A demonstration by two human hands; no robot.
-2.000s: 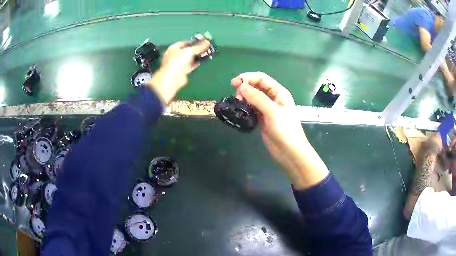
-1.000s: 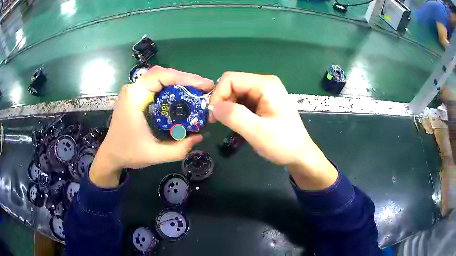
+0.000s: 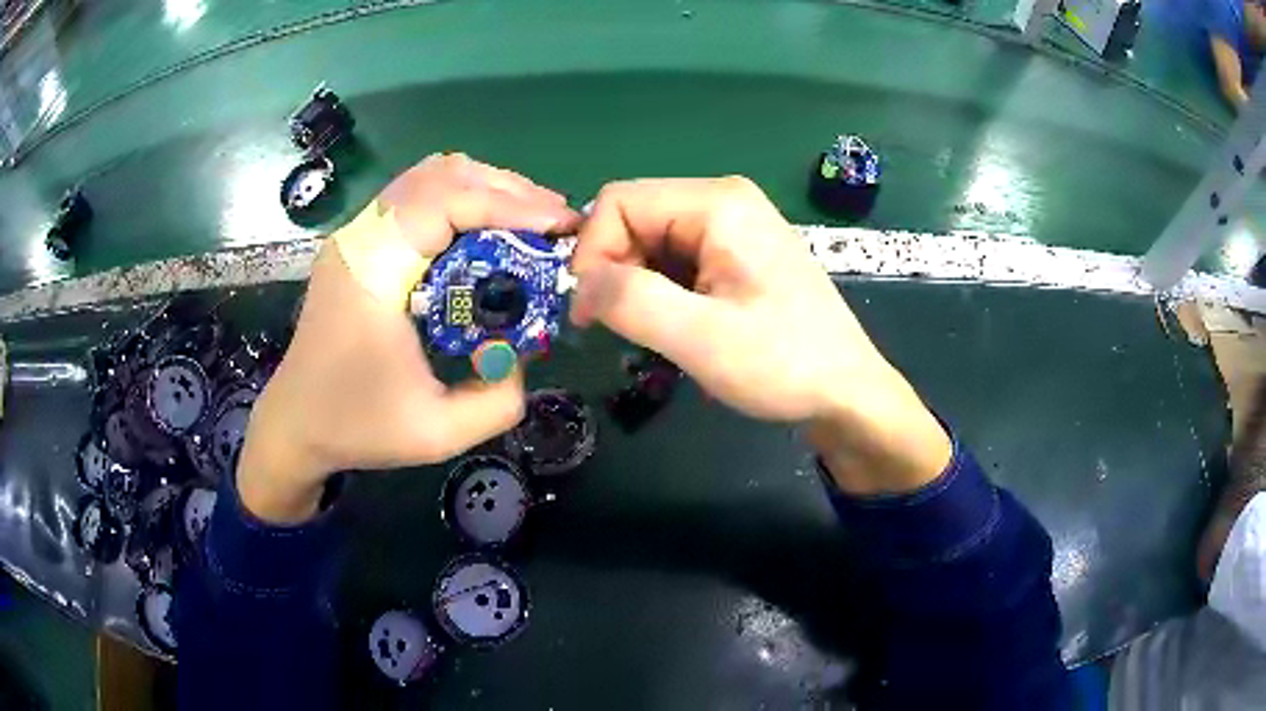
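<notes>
My left hand (image 3: 375,333) holds a round blue circuit board assembly (image 3: 497,267) by its rim, face up, above the bench near the metal edge. The board has a dark central hole, a small yellow-digit block and a green-teal round spot (image 3: 494,361) at its lower edge. Pale yellow tape (image 3: 378,256) lies on the back of my left hand. My right hand (image 3: 722,292) pinches a tiny white connector (image 3: 565,279) at the board's right edge; whether it is seated cannot be told. A dark round part (image 3: 642,389) shows below my right hand, partly hidden.
Grey-faced round covers (image 3: 178,395) are piled at left, with several more (image 3: 489,503) in a row below my hands. Units (image 3: 850,170) sit on the green conveyor belt (image 3: 625,125) beyond the metal edge (image 3: 958,256). Parts of other people show at right.
My left hand has gone from the belt to holding the blue board, and my right hand has moved to its edge. Belt units have shifted left over the last second.
</notes>
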